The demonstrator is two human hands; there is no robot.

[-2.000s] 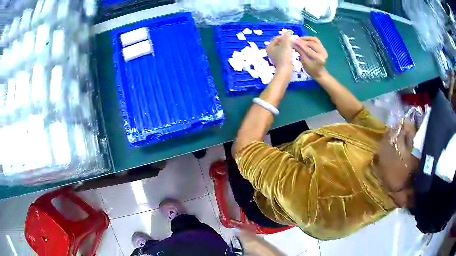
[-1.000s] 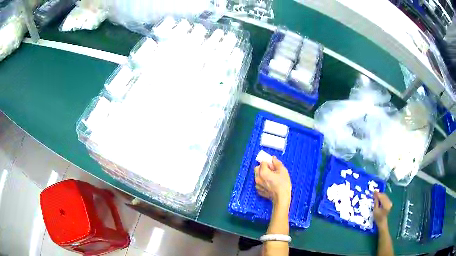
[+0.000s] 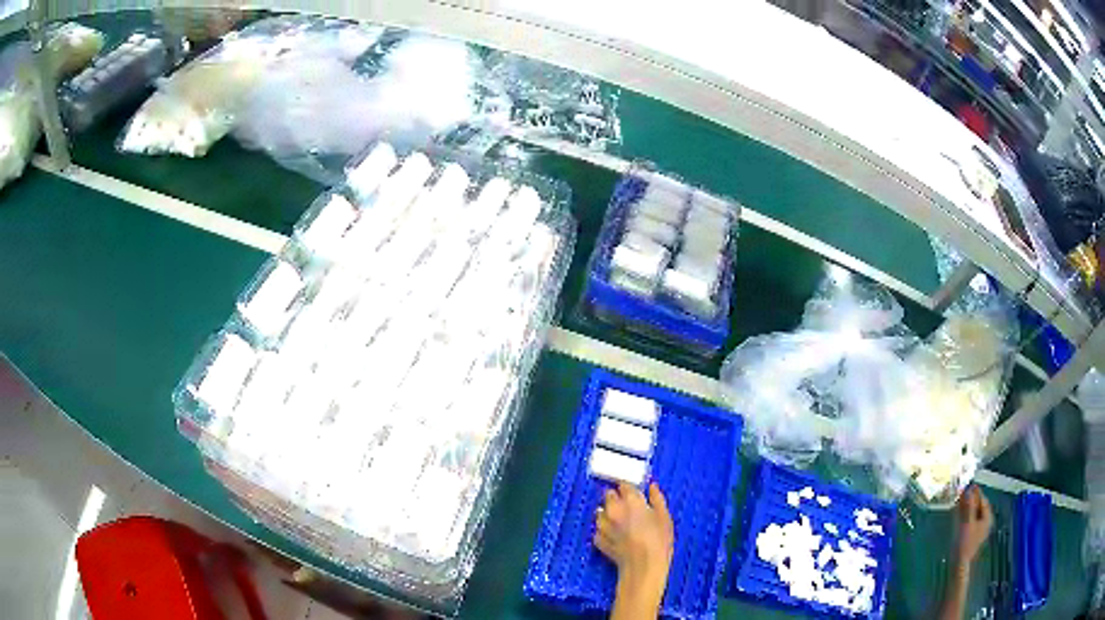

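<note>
Neither of my hands is in view. Another worker's hand [image 3: 634,527] reaches in from the bottom edge and touches the lowest of three white parts [image 3: 624,436], set in a column in a blue ribbed tray [image 3: 693,484]. The worker's other hand [image 3: 971,523] is at the right, near a clear bag of cream parts [image 3: 943,424]. A smaller blue tray [image 3: 754,563] holds a loose heap of white pieces [image 3: 802,560]. A large clear blister tray stack [image 3: 376,351] filled with white parts stands left of the trays.
Another blue tray [image 3: 660,309] with two rows of whitish parts stands behind. Crumpled clear bags [image 3: 364,97] lie along the back. A narrow blue tray [image 3: 1032,551] is at the right. A red stool [image 3: 139,575] stands on the floor, lower left. A white shelf [image 3: 679,73] crosses above.
The view has swung left and up from the seated worker. The column in the blue tray has grown from two white parts to three. The worker's other hand has moved away from the heap.
</note>
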